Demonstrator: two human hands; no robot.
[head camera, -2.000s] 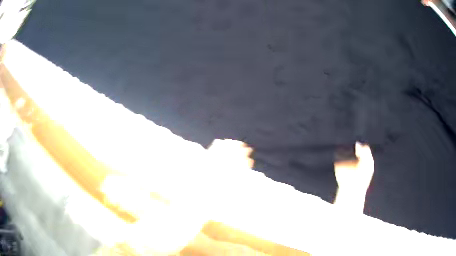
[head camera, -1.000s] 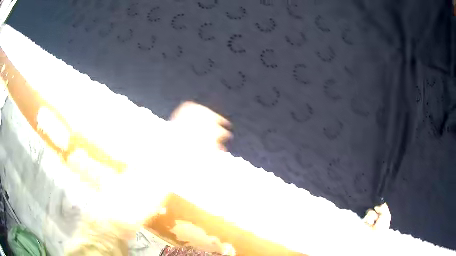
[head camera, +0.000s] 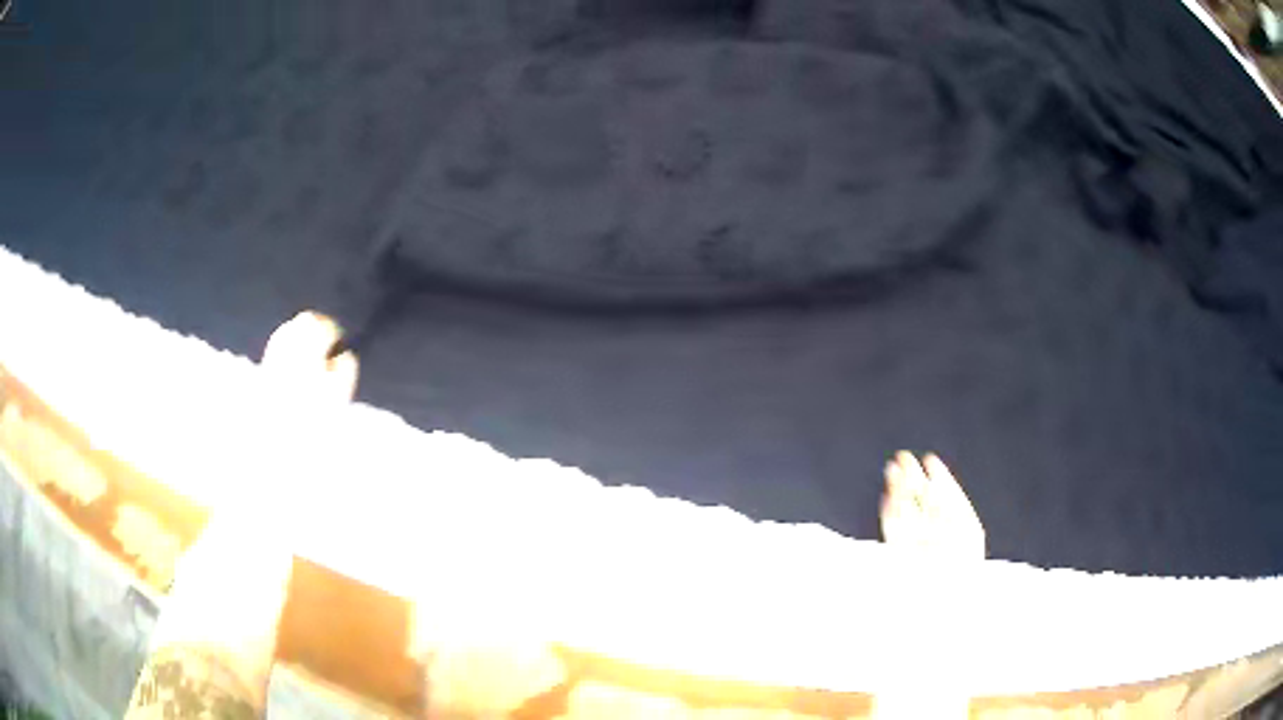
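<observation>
Dark fabric (head camera: 675, 394) with faint eyelet rings covers the table. Its wavy edge lies along an overexposed white strip (head camera: 591, 563). My left hand (head camera: 313, 359) is at this edge on the left, with thumb and finger closed on a bit of the fabric; a crease runs from it. My right hand (head camera: 933, 509) is at the edge on the right, fingers pointing away from me, on or at the cloth; glare hides whether it grips. A long curved fold crosses the cloth between and beyond my hands.
The worn brown table edge (head camera: 352, 633) runs along the near side, below the white strip. Bunched, wrinkled dark cloth (head camera: 1140, 197) lies at the upper right. Beyond the far table edge, a small blurred bit of floor shows at the top right corner.
My left hand has moved left along the edge, away from my right hand. The view has shifted, and a long curved fold now shows in the cloth instead of the steep folds on the right.
</observation>
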